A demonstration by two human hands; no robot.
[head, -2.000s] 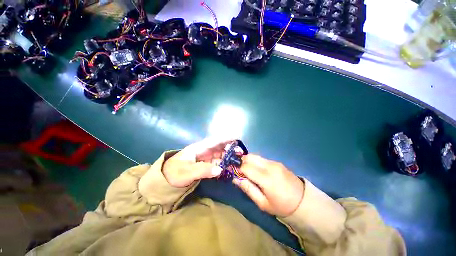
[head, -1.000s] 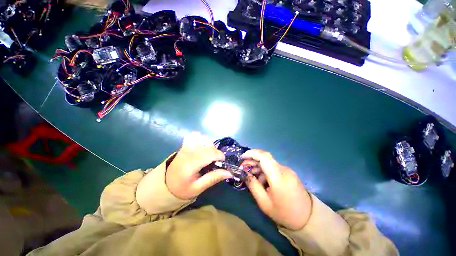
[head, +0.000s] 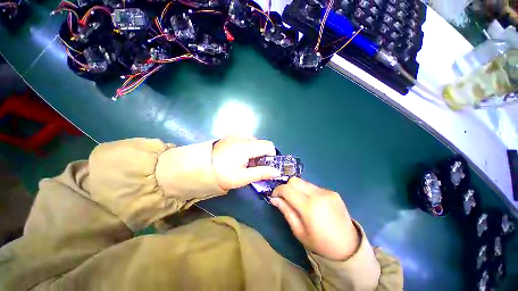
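Observation:
My left hand holds a circuit board module between thumb and fingers, over a black camera housing. The board's face with small parts is turned up. My right hand is at the housing's near right edge, its thumb and fingertips pinched together there. What the fingertips pinch is too small to tell. The housing is mostly hidden behind both hands, and its wires barely show.
Units with loose wires lie clustered at the upper left. A black grid tray with a blue-handled tool stands on the white strip. A bottle is at the upper right. Units with tucked wires lie at right.
The view has turned and shifted right, showing more units at right. The board was tilted between both hands; now it lies face up in my left hand, with my right hand at the housing's near edge.

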